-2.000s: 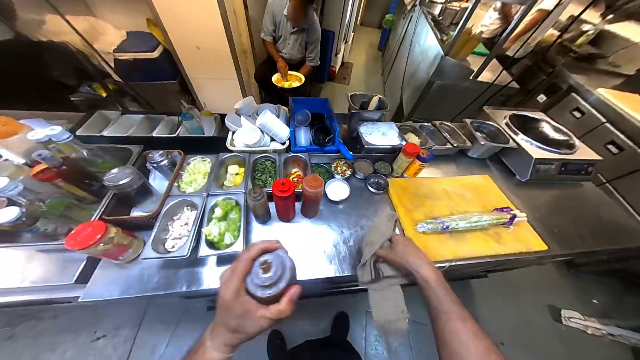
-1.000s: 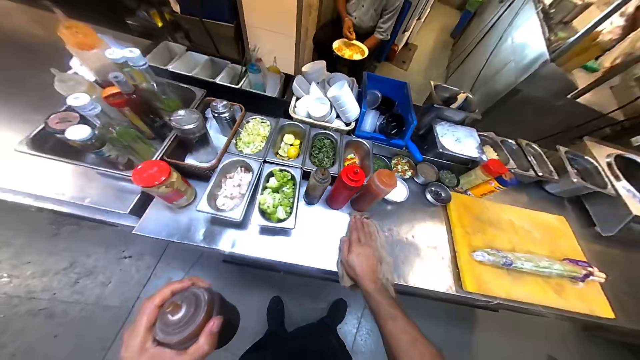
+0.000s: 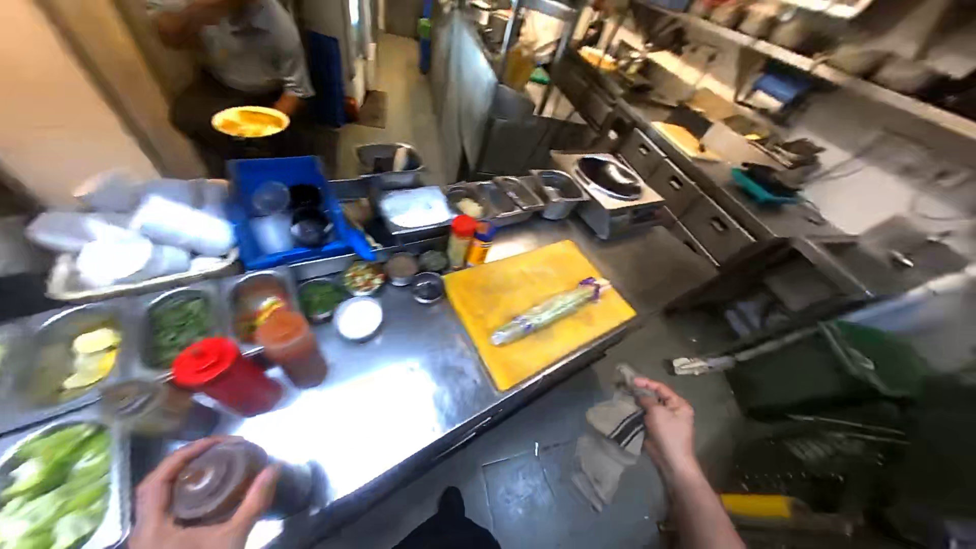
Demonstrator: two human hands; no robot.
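My left hand [image 3: 202, 496] grips a squeeze bottle [image 3: 217, 476] by its lid end, over the front edge of the steel counter near the lettuce pan [image 3: 57, 476]. My right hand [image 3: 669, 423] pinches a grey cloth [image 3: 610, 438] that hangs down over the floor, right of the counter. A red squeeze bottle [image 3: 226, 376] and an orange sauce bottle [image 3: 290, 345] stand beyond my left hand, beside a blurred brownish bottle [image 3: 156, 404]. On the yellow cutting board [image 3: 526, 286] lies a wrapped green bundle [image 3: 545, 313].
Metal pans of lemon slices [image 3: 95, 354] and chopped herbs [image 3: 181, 324] line the counter's back, with a small white bowl [image 3: 358, 318] and a blue crate [image 3: 286, 217]. A person [image 3: 255, 57] is behind, near a yellow-filled plate [image 3: 250, 122]. A dark green bin [image 3: 823, 374] stands at right.
My right hand has lifted the cloth off the counter and moved right, past the counter's edge. My left hand still holds its bottle, now beside the lettuce pan. The view has swung right.
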